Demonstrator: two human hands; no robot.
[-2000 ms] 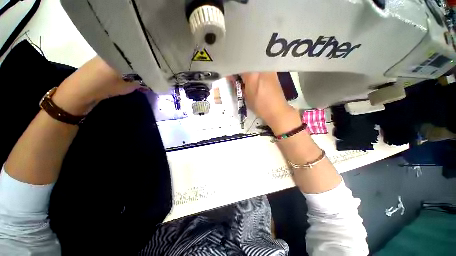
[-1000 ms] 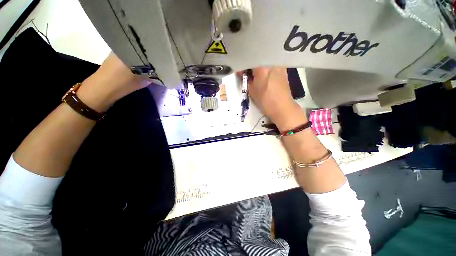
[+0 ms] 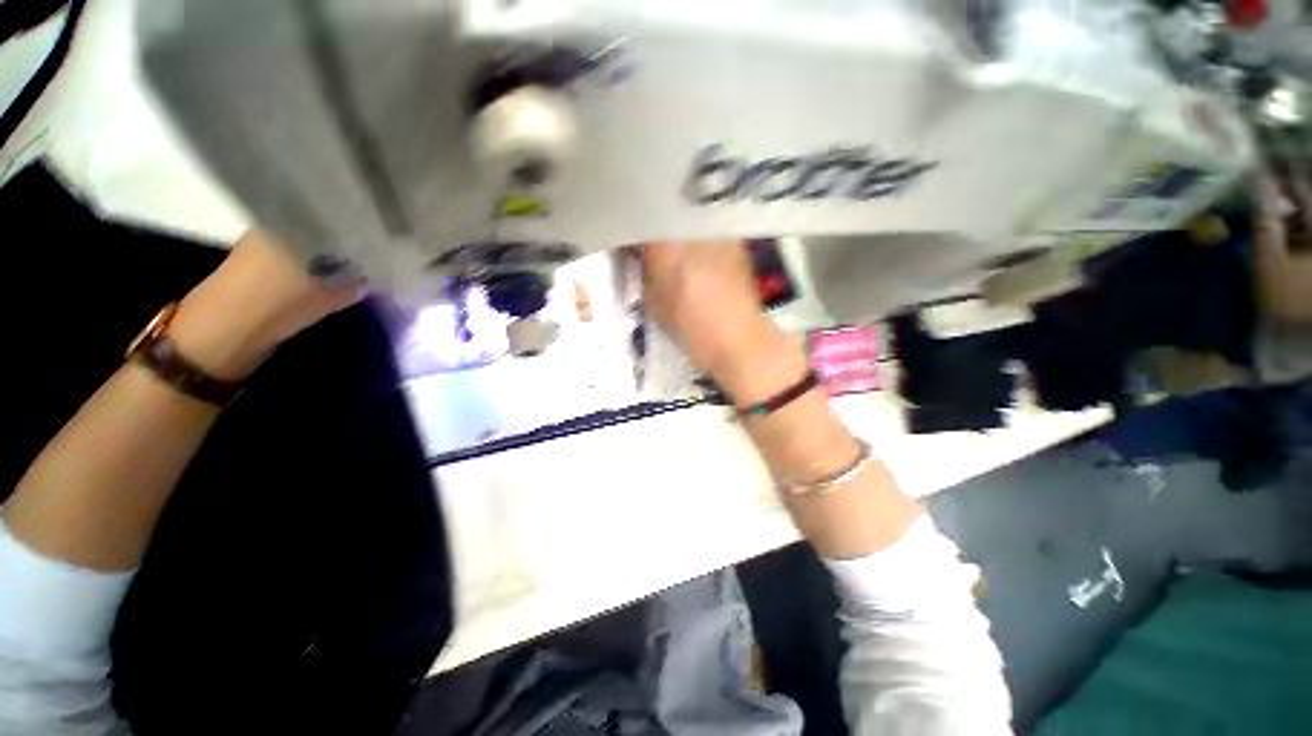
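A large black garment piece [image 3: 302, 503] lies left of the needle and hangs over the table's front edge. My left hand [image 3: 295, 295] rests at its upper part, with the fingers hidden behind the machine head. The white sewing machine [image 3: 604, 130] is blurred; its presser foot and needle area [image 3: 458, 324] is brightly lit. My right hand [image 3: 701, 295] is right of the needle under the machine arm, its fingers mostly hidden; a slim dark metallic thing [image 3: 642, 324] is beside it. Whether either hand grips anything cannot be told.
A long thin dark strip [image 3: 568, 429] lies along the table [image 3: 604, 518]. Right of my right wrist are a pink-and-white checked cloth [image 3: 845, 360] and black fabric scraps [image 3: 957, 388]. A phone [image 3: 773, 273] is partly visible behind my right hand. Part of another person's arm [image 3: 1283, 273] shows at the far right.
The whole view has shifted and blurred, so machine and hands appear further left. Both hands keep about the same places at the machine. A red glow now shows on the phone, and a person's arm shows at right.
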